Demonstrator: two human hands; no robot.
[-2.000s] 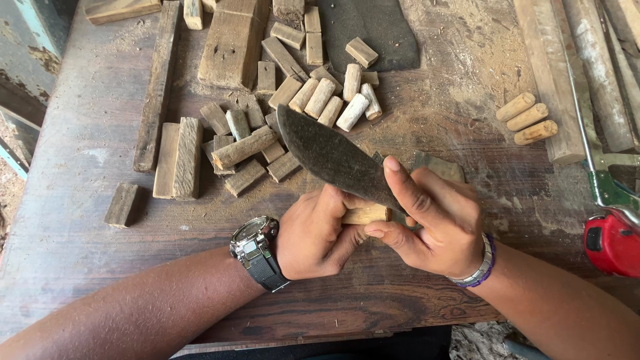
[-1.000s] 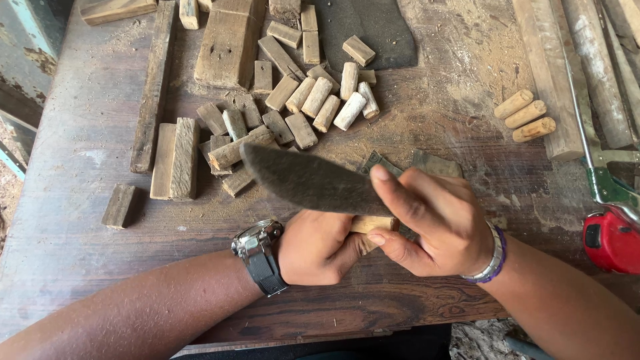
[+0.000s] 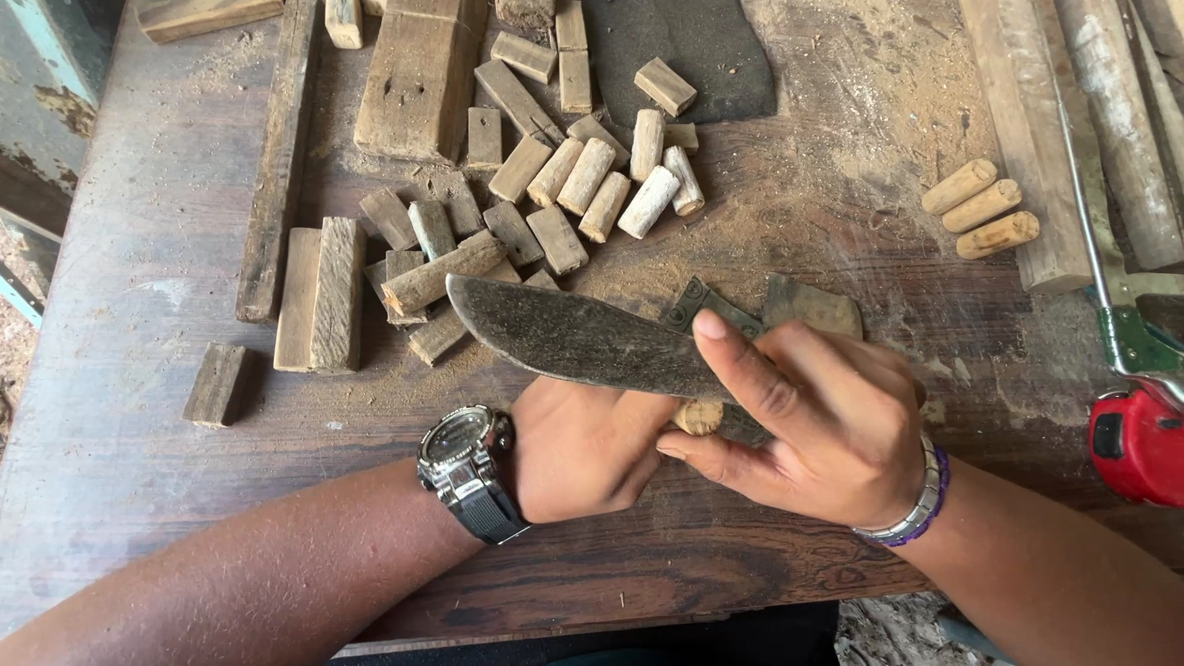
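Note:
My right hand (image 3: 814,425) grips a broad, curved knife (image 3: 583,333) whose dark blade points left across the top of my other hand. Its handle is hidden in my palm, and the index finger lies along the blade. My left hand (image 3: 592,449), with a watch (image 3: 465,455) on its wrist, holds a short wooden peg (image 3: 698,416); only one end of it shows, under the blade and close to my right thumb. Beyond the blade lie pieces of sandpaper (image 3: 812,307). Small wood blocks (image 3: 560,239) and rounded wood pieces (image 3: 585,176) are heaped farther back.
Three rounded pegs (image 3: 982,205) lie at the right by long wooden boards (image 3: 1027,139), near a handsaw frame (image 3: 1124,338) and a red tape measure (image 3: 1138,446). A large wood block (image 3: 421,83), a long strip (image 3: 277,166) and a lone small block (image 3: 215,384) are on the table (image 3: 139,518).
The knife blade has shifted over the wood piece, and its tip now points more nearly left than two seconds ago. Both hands stay close together around the wood.

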